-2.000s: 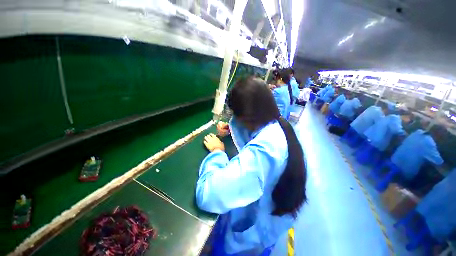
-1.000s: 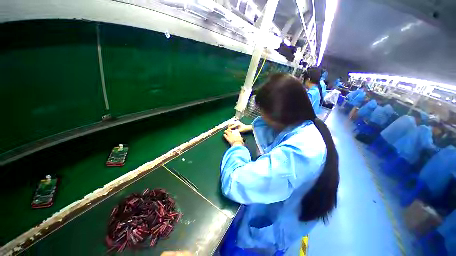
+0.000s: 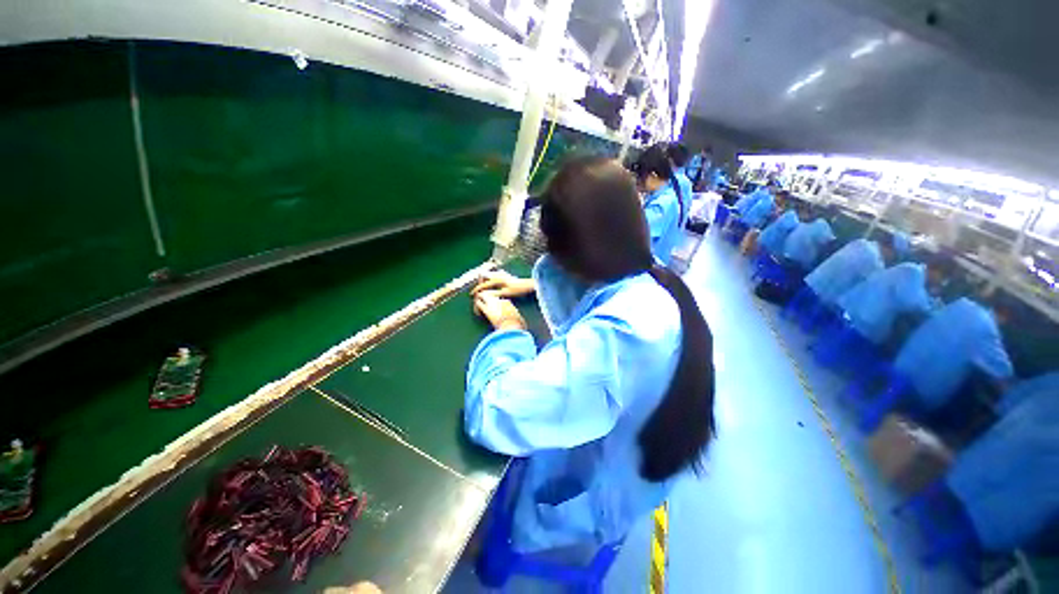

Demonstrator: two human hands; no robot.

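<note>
A round heap of small dark red and black strips (image 3: 273, 516) lies on the dark green bench at the lower left. Only a sliver of bare skin shows at the bottom edge, right of the heap. It looks like part of my right hand (image 3: 352, 588), cut off by the edge, so its fingers and anything in it are hidden. My left hand is out of the picture. An open red-rimmed housing with a green board (image 3: 178, 378) lies on the green conveyor belt. A second housing (image 3: 16, 478) is partly cut off at the left edge.
A whitish worn strip (image 3: 261, 400) separates the belt from the bench. A person in a blue smock (image 3: 569, 383) sits close on the right, both hands at the strip. A white post (image 3: 528, 139) rises behind. More blue-smocked workers line the blue floor (image 3: 743, 464).
The view has swung right since one second ago, so the bench and neighbour appear further left. The housings have shifted left along the belt relative to the heap. The hand sliver remains at the bottom edge.
</note>
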